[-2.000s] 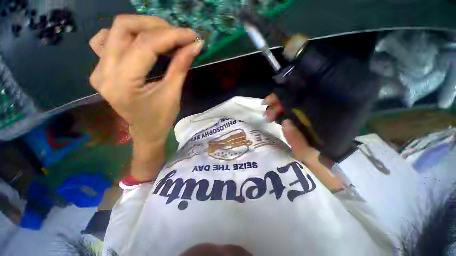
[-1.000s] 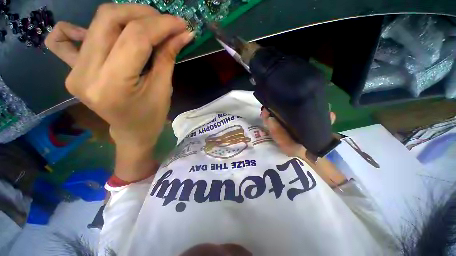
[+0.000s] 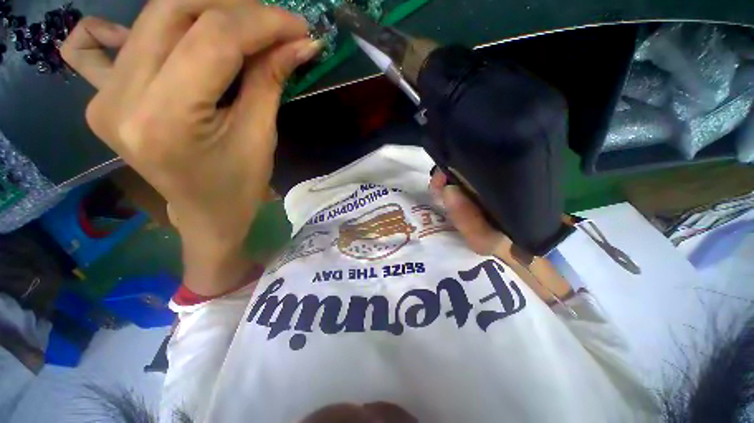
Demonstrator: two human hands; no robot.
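My left hand (image 3: 194,107) is at the upper left, thumb and index finger pinched together at the panel's edge. A tiny dark piece, perhaps a small leaded component (image 3: 316,35), shows at the fingertips. The green PCB panel (image 3: 326,70) lies at the top edge of the view, partly hidden by my left hand. My right hand (image 3: 471,216) is wrapped around the black auto-feed soldering gun (image 3: 508,136), which hides most of it. The gun's dark tip (image 3: 360,23) and silvery feed nozzle (image 3: 387,64) point at the panel, close to my left fingertips.
A loose component pile (image 3: 40,35) lies on the dark tabletop (image 3: 62,116) at upper left. Bubble wrap (image 3: 25,178) is at the left edge. Bubble-wrapped bundles (image 3: 690,95) sit in a dark tray at right. Blue bins (image 3: 91,227) and white papers (image 3: 616,273) are below the table.
My left hand has moved left and up in view. The soldering gun has moved left, its tip now nearer my left fingertips, and it shows more sharply.
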